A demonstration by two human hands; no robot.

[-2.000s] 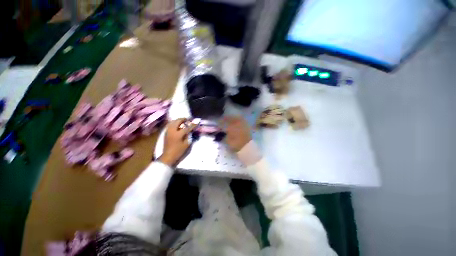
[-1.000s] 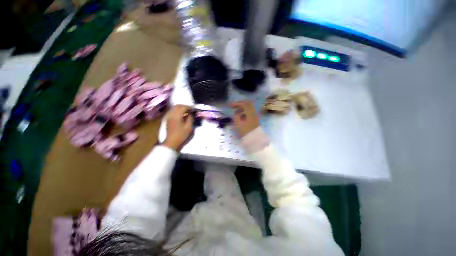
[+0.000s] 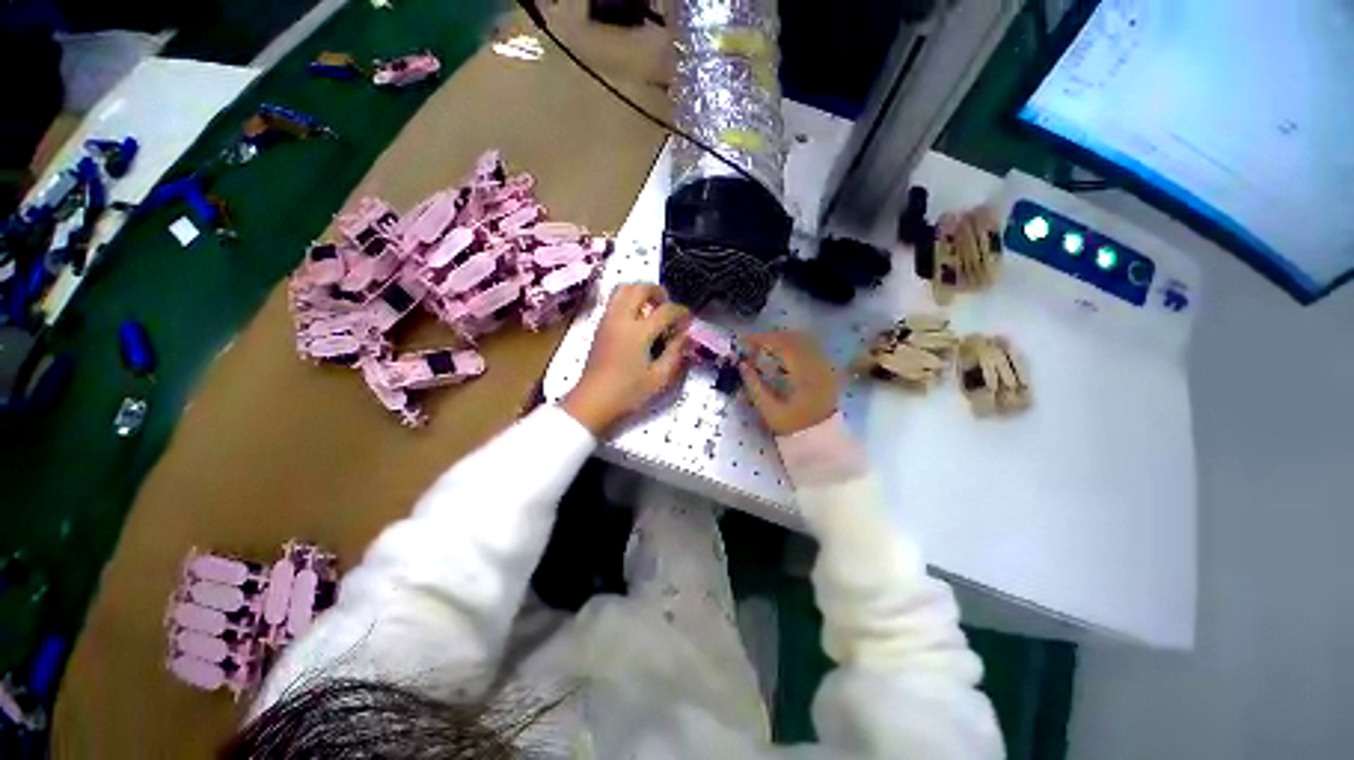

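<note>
A pink housing (image 3: 710,343) lies at the perforated work plate (image 3: 668,438), just below the black extraction nozzle (image 3: 723,245). My left hand (image 3: 624,361) has its fingertips on the housing's left end. My right hand (image 3: 795,383) has its thumb and fingers at the right end. The fingers partly hide both ends. A small black locating block (image 3: 728,377) shows just below the housing, near my right fingertips.
A loose heap of pink housings lies on the brown board (image 3: 431,490) at left, with neat rows (image 3: 223,624) lower down. Tan pieces (image 3: 910,354) and a control panel (image 3: 1077,253) are at right. The foil duct (image 3: 728,89) and grey column (image 3: 906,112) stand behind. A monitor (image 3: 1218,134) is upper right.
The view has turned and shifted, so the table appears tilted. My right fingers, apart from the housing one second ago, have come in to its right end. My left hand stays at the left end.
</note>
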